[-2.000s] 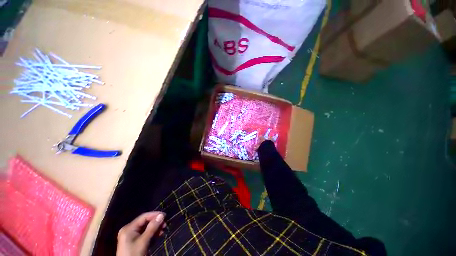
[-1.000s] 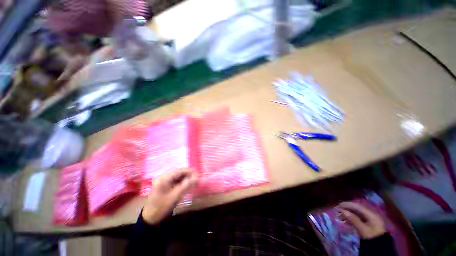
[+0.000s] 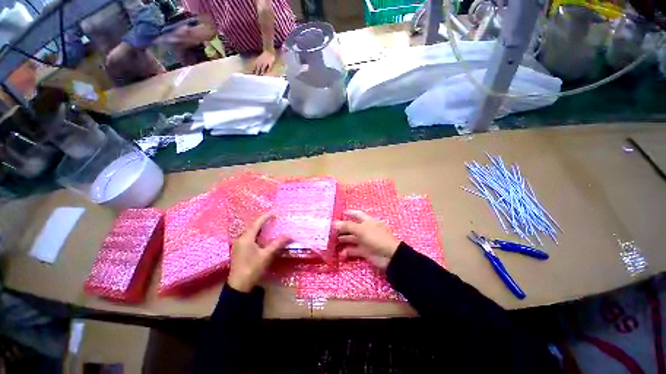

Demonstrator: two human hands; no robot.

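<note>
My left hand and my right hand are on either side of a pink-wrapped panel pack with a pale panel face on top. My left fingers touch its left and lower edge. My right fingers are at its right edge, partly hidden by the wrap. Flat pink bubble wrap lies beneath and to the right. Two more wrapped packs stand to the left, one next to my left hand and one farther out.
Open blue-handled nippers and a pile of thin white strips lie at the right. Small pale offcuts are farther right. Clear tubs and white bags stand on the green surface behind, below a grey post. A person in stripes is across.
My view has turned from the carton to the bench. My right hand has left the carton and come to the pack. My left hand has moved up to the pack's left side.
</note>
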